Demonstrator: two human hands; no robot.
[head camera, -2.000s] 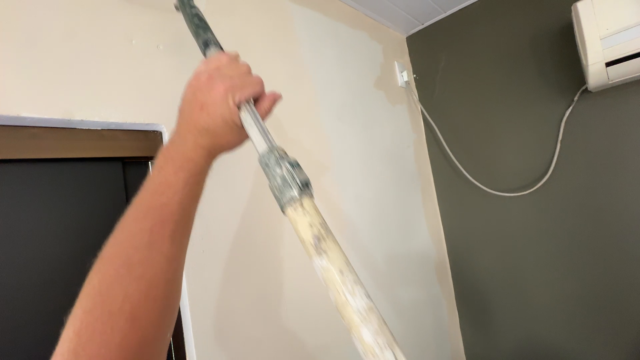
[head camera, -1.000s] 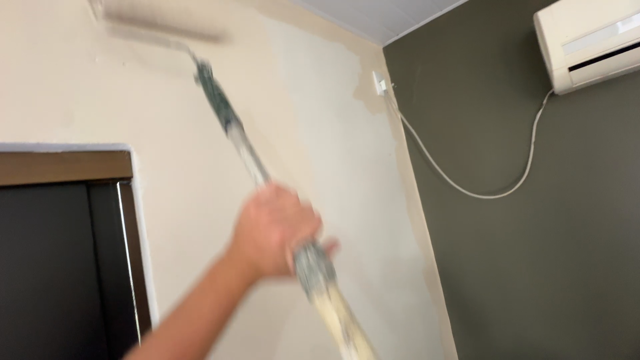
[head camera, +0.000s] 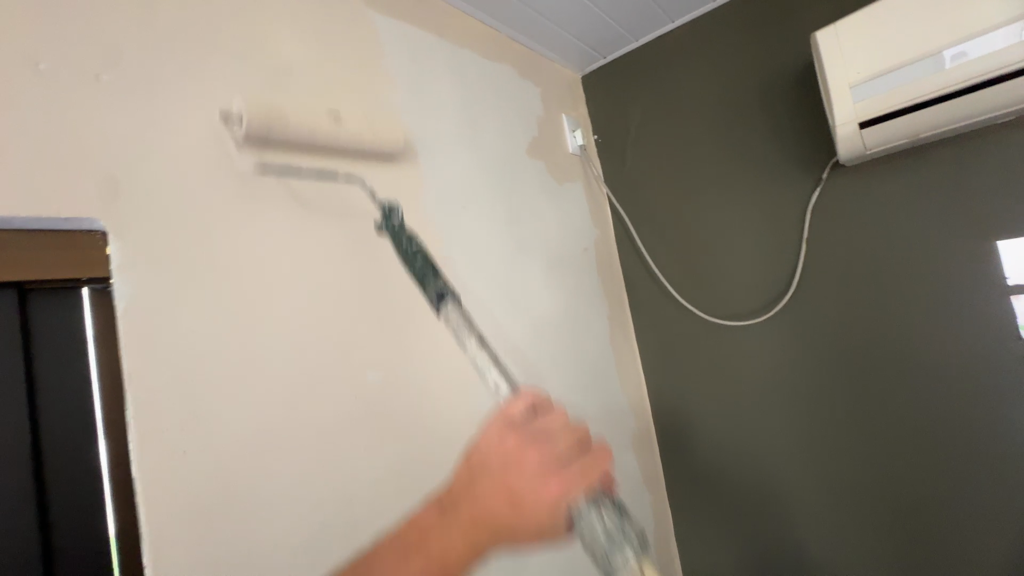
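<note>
My left hand (head camera: 532, 472) is closed around the metal section of an extension pole (head camera: 480, 348), just above its paint-spattered locking collar (head camera: 610, 528). A dark green roller handle (head camera: 420, 264) is fixed to the pole's top end, and its bent wire frame carries a paint roller (head camera: 324, 132). The roller, blurred, lies level at the beige wall (head camera: 264, 344), its right end by the edge of a pale grey unpainted area (head camera: 488, 184). The pole's lower end runs out of the frame at the bottom. My right hand is not in view.
At the left is a dark door (head camera: 48, 432) with a brown frame (head camera: 52, 254). A socket with a plug (head camera: 573, 136) sits near the corner, its white cable (head camera: 736, 322) looping to an air conditioner (head camera: 920, 88) on the dark green wall (head camera: 744, 448). White ceiling panels (head camera: 592, 28) are above.
My left hand and the pole have come down in view. The roller, out of frame two seconds ago and at the top edge one second ago, now shows fully, lower on the wall.
</note>
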